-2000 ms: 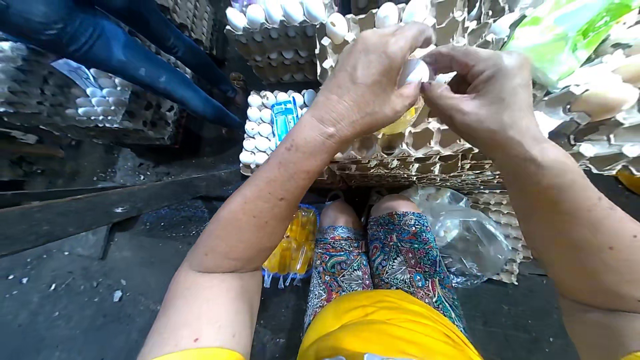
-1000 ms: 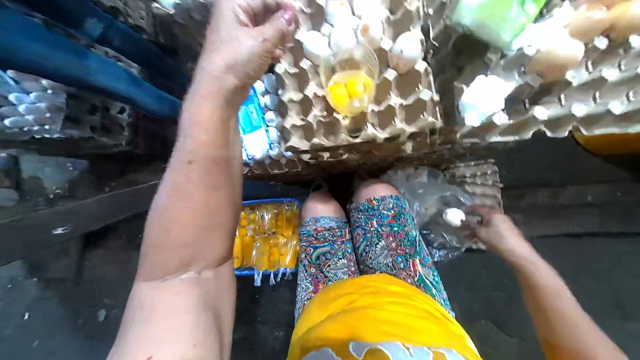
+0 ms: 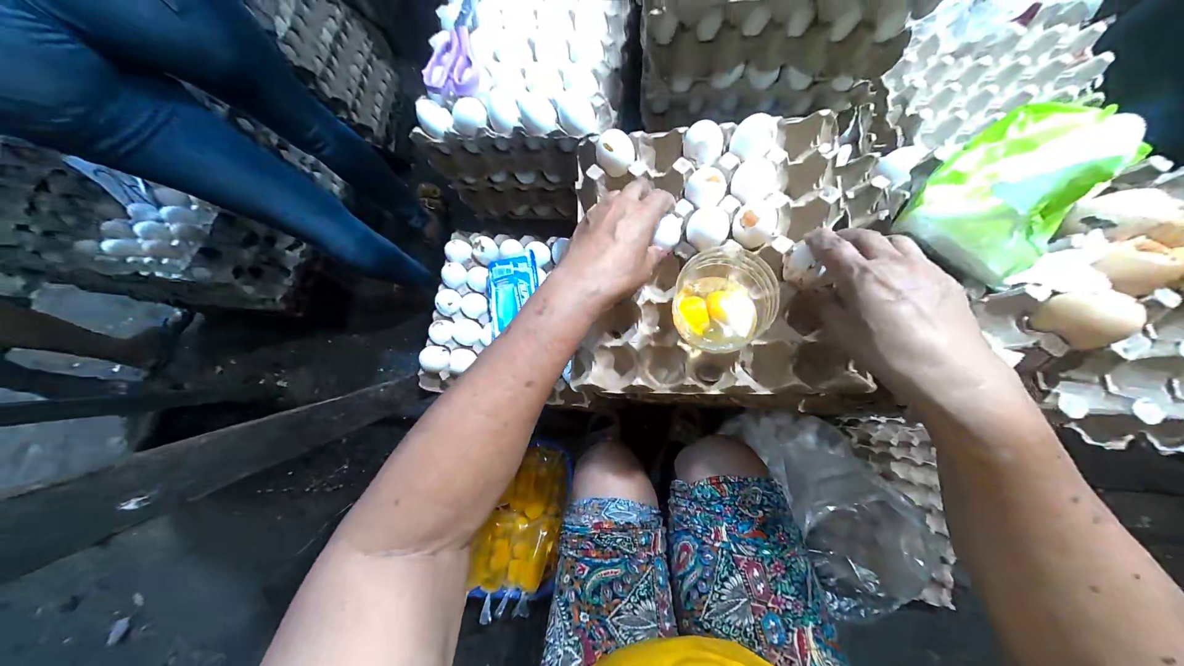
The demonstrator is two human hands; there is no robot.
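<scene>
A clear plastic cup (image 3: 726,298) holding cracked egg with several yolks stands on a cardboard egg tray (image 3: 647,365). Behind it, several white eggs (image 3: 708,227) sit in the tray's cups, some with broken or marked shells. My left hand (image 3: 622,236) is left of the cup, its fingertips beside a white egg (image 3: 666,231); whether it grips that egg is unclear. To the right of the cup, my right hand (image 3: 879,287) has its thumb and fingers on a white egg (image 3: 803,264) at the tray.
Eggs and a blue packet (image 3: 511,289) lie at left. A green and white plastic bag (image 3: 1022,190) rests at right near brownish eggs (image 3: 1090,317). Below are a blue basket of bagged yolks (image 3: 520,527) and a clear plastic bag (image 3: 860,527). A person in jeans (image 3: 231,139) stands at upper left.
My right hand has come up from the clear plastic bag, where it held something white, to the tray. My left hand has moved closer to the cup and eggs.
</scene>
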